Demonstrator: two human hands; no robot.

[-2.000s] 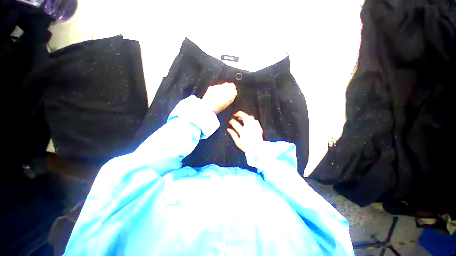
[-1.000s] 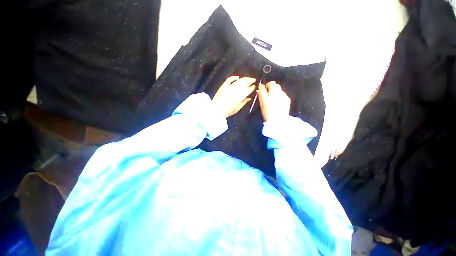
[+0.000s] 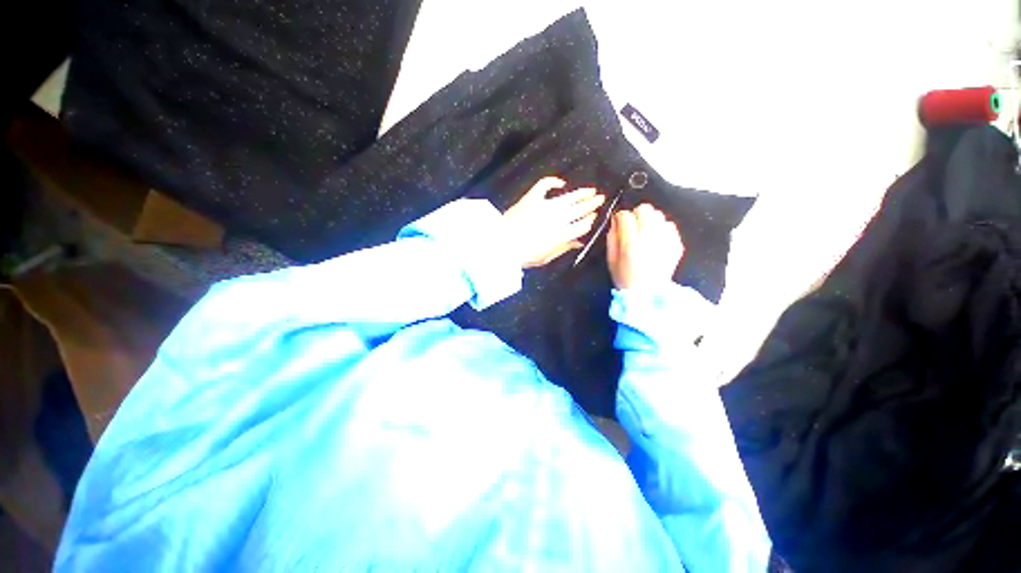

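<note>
Black trousers (image 3: 526,123) lie spread on the white table, their waistband away from me. A small round button (image 3: 638,179) sits at the waistband's middle, and a dark brand label (image 3: 639,122) shows behind it. My left hand (image 3: 554,224) lies on the cloth left of the fly, fingers bent. My right hand (image 3: 646,246) is closed just below the button, and thin metal thread snips (image 3: 597,233) stick out beside its fingertips, angled towards my left hand. The grip on the snips is partly hidden by the fingers.
A red thread cone (image 3: 959,106) lies at the upper right, above a crumpled black heap (image 3: 896,347). A flat black garment (image 3: 224,101) lies on the left. Brown cardboard boxes (image 3: 112,336) stand at the lower left. The white table (image 3: 806,101) shows behind the trousers.
My right hand came up to the fly and the snips came into view. The view has turned, shifting the trousers right and tilting them. The red cone has come into view.
</note>
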